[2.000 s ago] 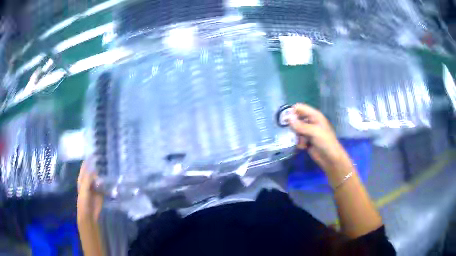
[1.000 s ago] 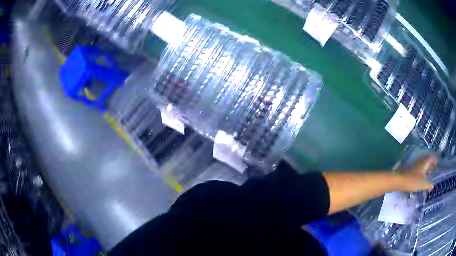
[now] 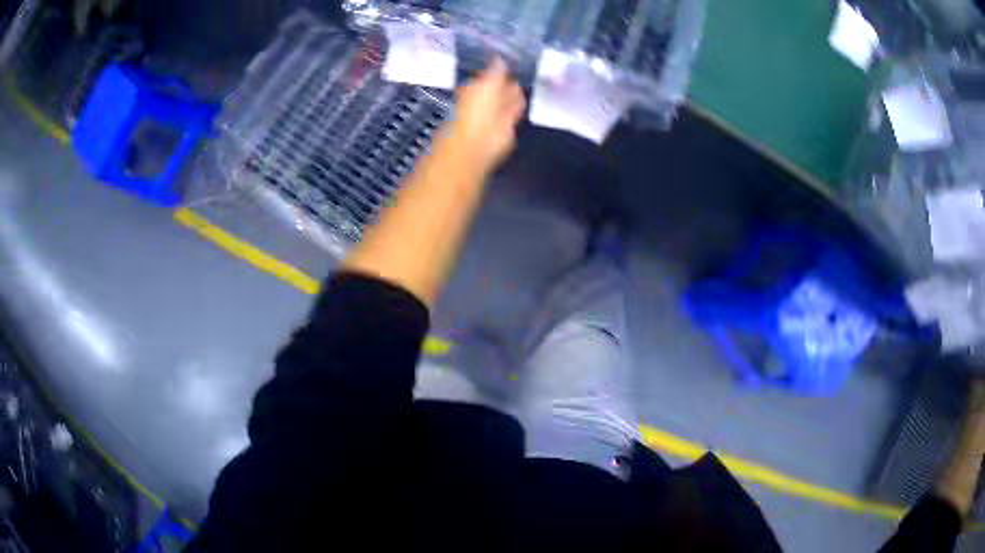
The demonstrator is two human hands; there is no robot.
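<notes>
My left hand is raised to the front edge of a loaded clear blister tray on the bench, between two white paper labels. Its fingers are blurred, and I cannot tell whether they grip the tray edge. My right hand is at the far right, cut off by the picture's edge, beside a dark ribbed tray or stack. What it holds is hidden. A stack of clear trays with dark rows stands low, left of my left forearm.
A blue stool stands on the grey floor at the left. Another blue stool is under the bench at the right, with a pale patterned thing on it. A yellow floor line crosses by my legs. The green bench top has trays and labels at its right.
The view has turned down toward the floor and bench edge. My left arm has come into view, reaching to the tray edge. My right arm is now mostly out at the right.
</notes>
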